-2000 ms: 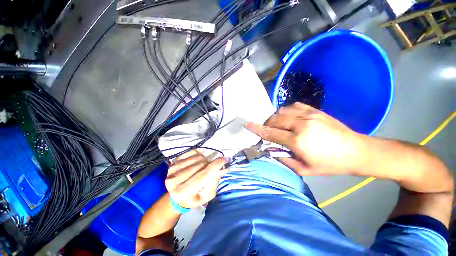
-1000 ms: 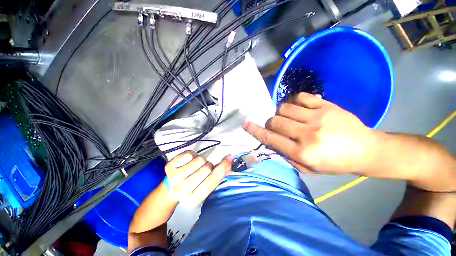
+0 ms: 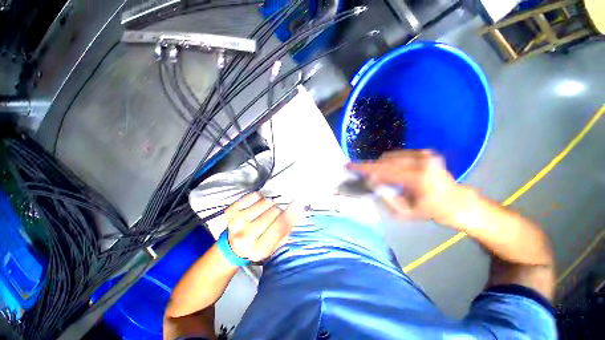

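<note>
My left hand (image 3: 255, 227), with a blue wristband, is closed over the white lap cloth (image 3: 298, 149). A black cable runs into its fingers from the left; the cable's end is hidden. My right hand (image 3: 411, 186) is blurred, right of the cloth, apart from my left hand. A small dark tool, perhaps side cutters (image 3: 358, 186), shows at its fingers. Black cables (image 3: 189, 146) cross the table edge onto the cloth. A silver-grey insert bar (image 3: 192, 42) lies at the top left with a few cables attached on its near side.
A large blue bucket (image 3: 458, 113) with black bits stands at right. A second blue bucket (image 3: 142, 299) is below the grey metal table (image 3: 113, 133). A thick cable bundle (image 3: 73, 232) hangs at left beside a blue bin (image 3: 20, 255). A wooden frame (image 3: 540, 30) stands top right.
My right hand has moved away from my left hand, and the dark tool has come off the work at my left fingers. The whole view has shifted slightly.
</note>
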